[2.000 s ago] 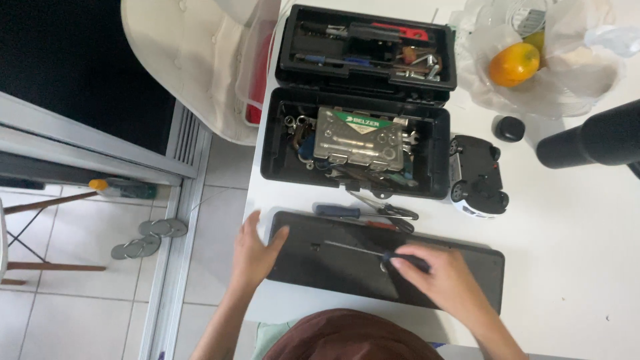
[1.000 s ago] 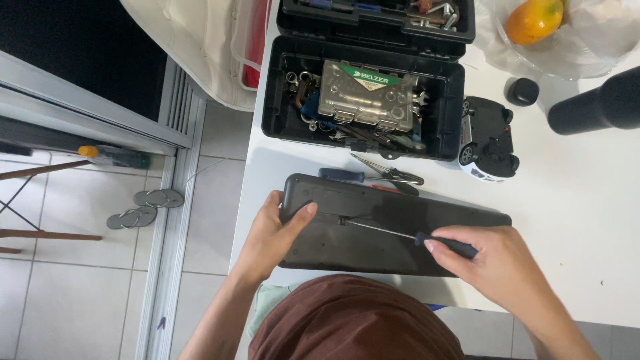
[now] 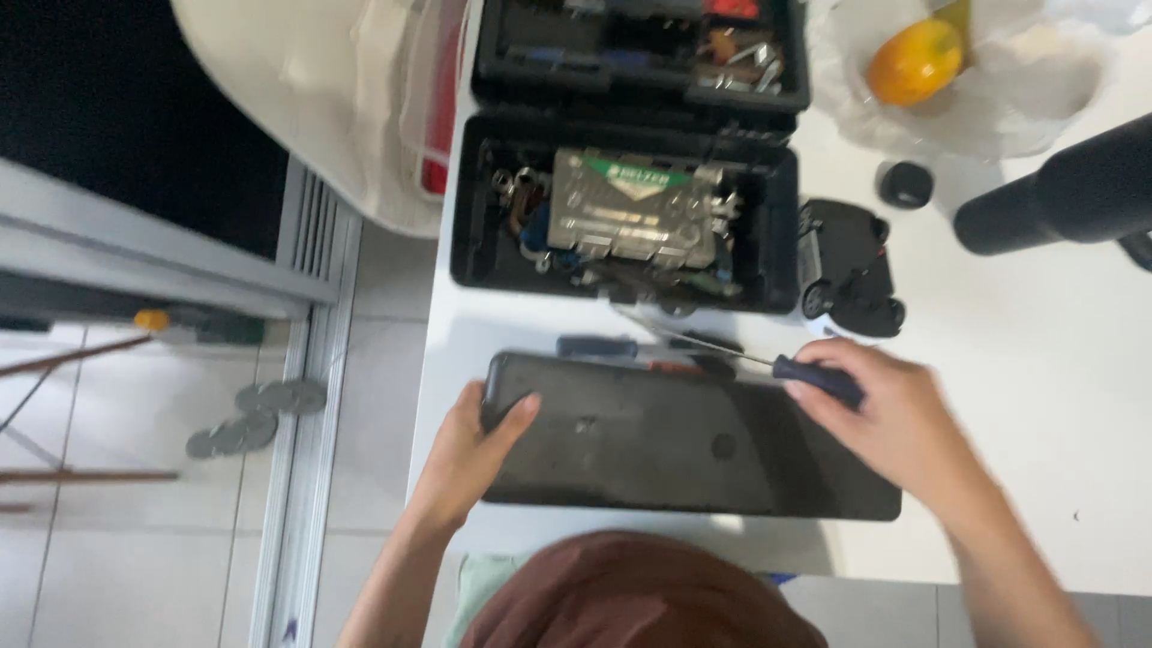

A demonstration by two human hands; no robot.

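My left hand (image 3: pixel 486 450) grips the left end of a long flat black plastic case or panel (image 3: pixel 648 441), thumb on top. In my right hand (image 3: pixel 873 414) is a screwdriver (image 3: pixel 814 378) with a dark blue handle; its long thin shaft points left, above the panel's far edge. Behind that edge lie another blue-handled tool (image 3: pixel 597 347) and a partly hidden tool with red and black parts (image 3: pixel 711 355). An open black toolbox (image 3: pixel 625 292) beyond them holds wrenches (image 3: pixel 724 207) and a clear Belzer case (image 3: pixel 630 207).
Right of the toolbox, a toy car (image 3: pixel 846 265) lies upside down near a black cap (image 3: pixel 905 184) and a black bottle (image 3: pixel 1053 193). A plastic bag with an orange-yellow fruit (image 3: pixel 915 63) is at the back right. A white chair (image 3: pixel 306 99) stands beyond the table's left edge.
The screwdriver's tip was at a small recess in the panel a second ago; my right hand has lifted it away toward the toolbox. My left hand has come onto the panel since two seconds ago.
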